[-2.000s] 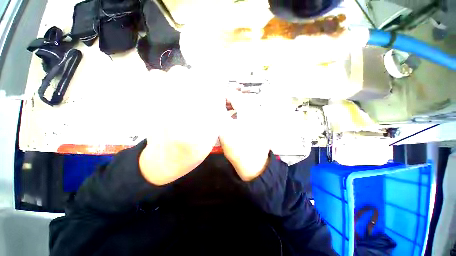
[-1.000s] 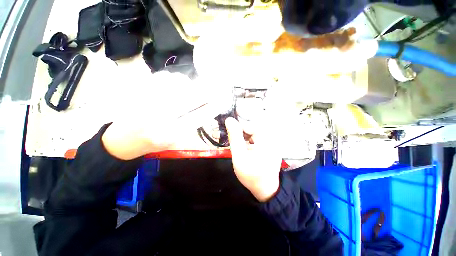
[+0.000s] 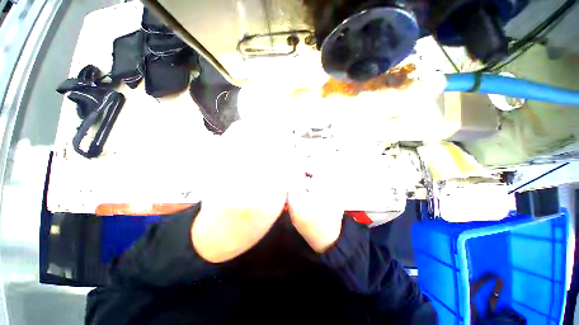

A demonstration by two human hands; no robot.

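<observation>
My left hand (image 3: 238, 219) reaches forward from the black sleeve, and its fingers are lost in white glare. My right hand (image 3: 315, 222) is close beside it, its fingers also washed out. Both are near the needle area of the pale sewing machine (image 3: 279, 22). Any work between the fingers cannot be made out. Small metal parts (image 3: 315, 133) show faintly beyond the hands. A heap of black pouches (image 3: 166, 70) lies behind the hands at the left. Black side bands (image 3: 100, 124) lie at the far left of the table.
The pale table has a red-orange front edge (image 3: 143, 209). A dark round machine part (image 3: 369, 43) is at upper centre. A blue hose (image 3: 514, 86) runs at upper right. A blue crate (image 3: 454, 254) with dark items in it stands at lower right.
My left hand has moved right, back beside my right hand, into the glare. The dark strip seen by my right hand one second ago no longer shows. The view has shifted, showing more of the machine.
</observation>
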